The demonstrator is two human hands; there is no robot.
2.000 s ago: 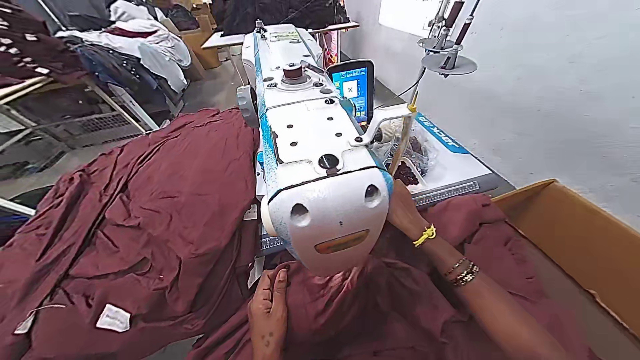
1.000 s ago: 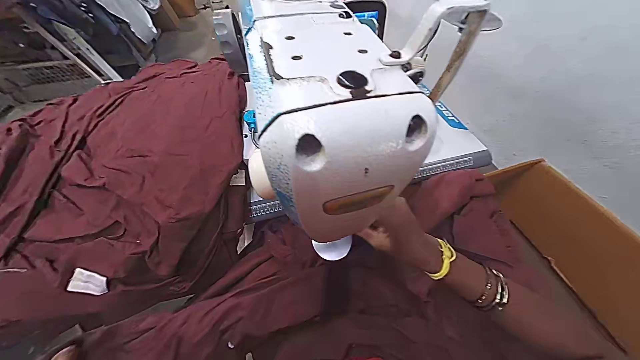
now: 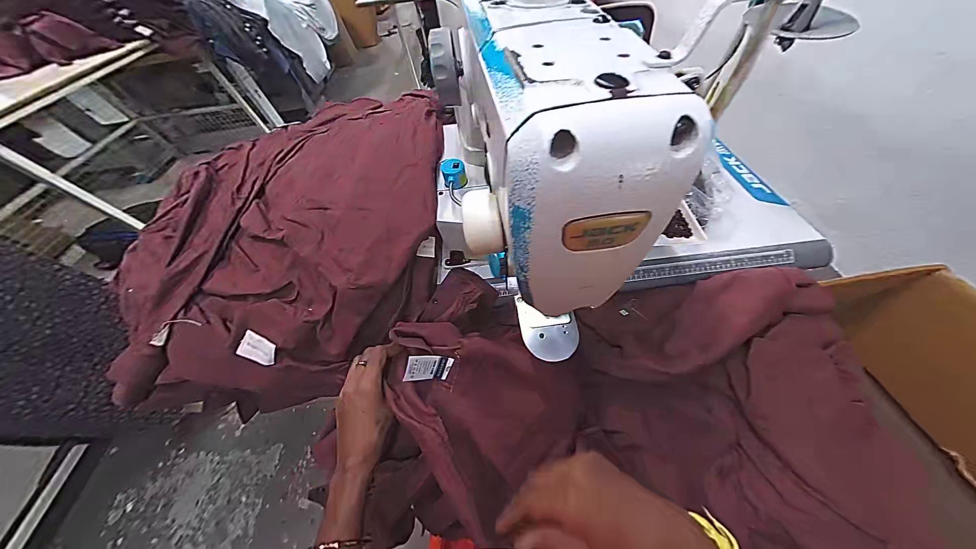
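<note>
A white and blue Jack industrial sewing machine [image 3: 602, 198] stands over maroon garments. My left hand [image 3: 367, 412], a ring on one finger, grips the edge of a maroon garment [image 3: 503, 412] just left of the machine's head. Beside those fingers a white and dark sewn label [image 3: 427, 368] shows on the cloth. My right hand [image 3: 583, 499], blurred and with a yellow band at the wrist, is over the same garment at the bottom; whether its fingers hold cloth is unclear. A white rounded plate [image 3: 550, 335] sits under the machine's head, above the cloth.
A heap of maroon garments [image 3: 305, 244] lies left of the machine. A cardboard box [image 3: 907, 335] stands at the right beside the wall. Dark buttons [image 3: 677, 226] sit in a small tray on the machine bed. A metal-framed rack [image 3: 69, 183] with clothes is at the back left.
My right hand has come from behind the machine's head down to the front. My left hand, low at the left edge one second ago, is now up at the garment's edge, where the label shows.
</note>
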